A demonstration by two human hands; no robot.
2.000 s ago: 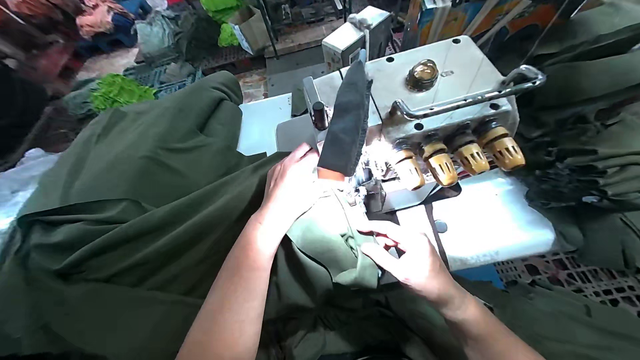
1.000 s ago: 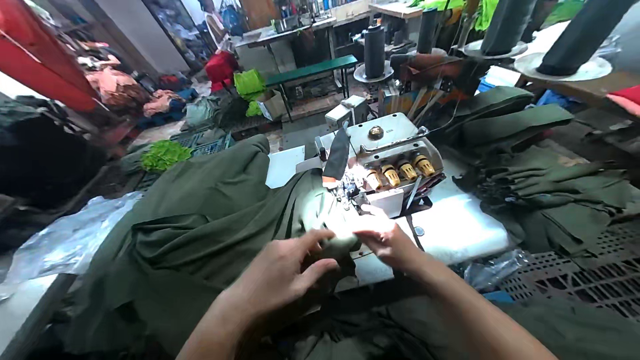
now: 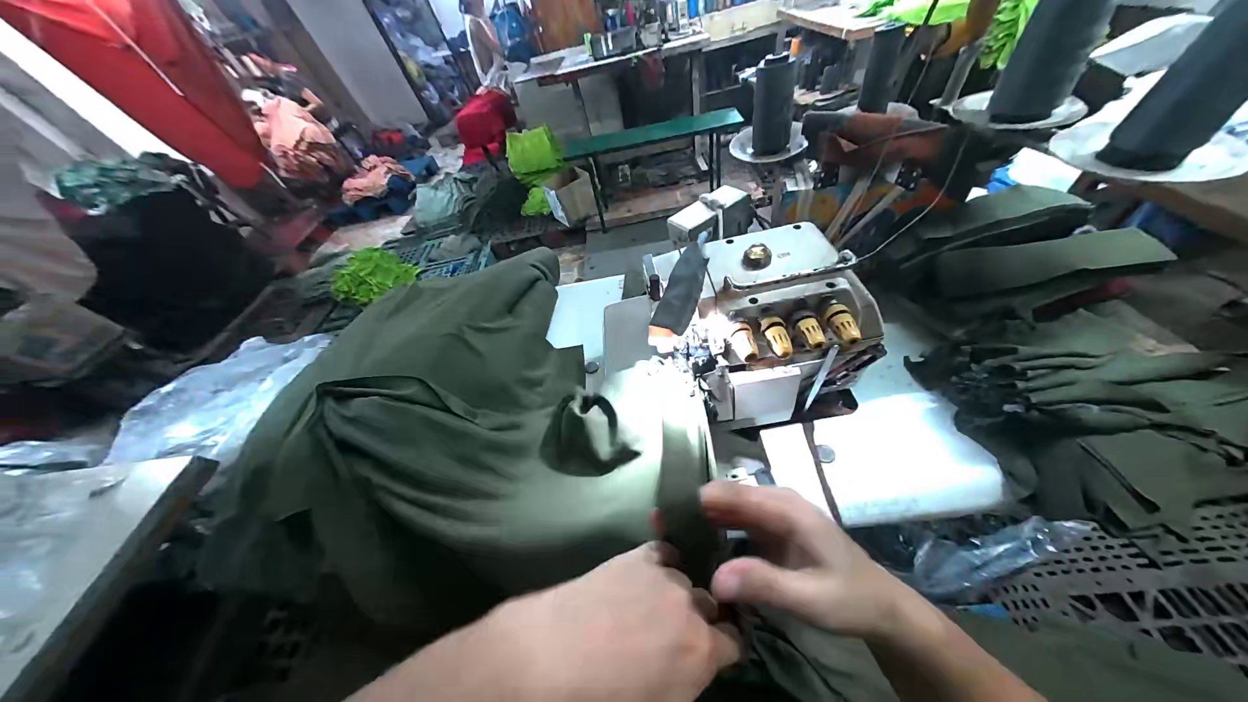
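An overlock sewing machine [image 3: 780, 312] with several yellow tension dials stands on a white table, its lamp shining on the needle area. Dark green fabric [image 3: 468, 390] lies over the table's left side and runs up to the presser foot. Nearest me, my left hand [image 3: 614, 624] is closed on the fabric's edge, its fingertips partly hidden. Just right of it, my right hand [image 3: 799, 556] has thumb and fingers around a narrow green strip [image 3: 685, 478] at the same edge. A dark flap [image 3: 681, 292] hangs at the machine's head.
Cut green pieces [image 3: 1121, 390] are heaped right of the machine, above a perforated plastic crate [image 3: 1150, 585]. Cones of dark thread [image 3: 773, 102] stand behind. Clear plastic [image 3: 224, 390] and a table corner [image 3: 107, 556] lie at left. A person [image 3: 483, 44] is in the background.
Both hands have moved from beside the needle area back toward me along the fabric. More of the fabric near the presser foot is uncovered. The view has tilted up and widened.
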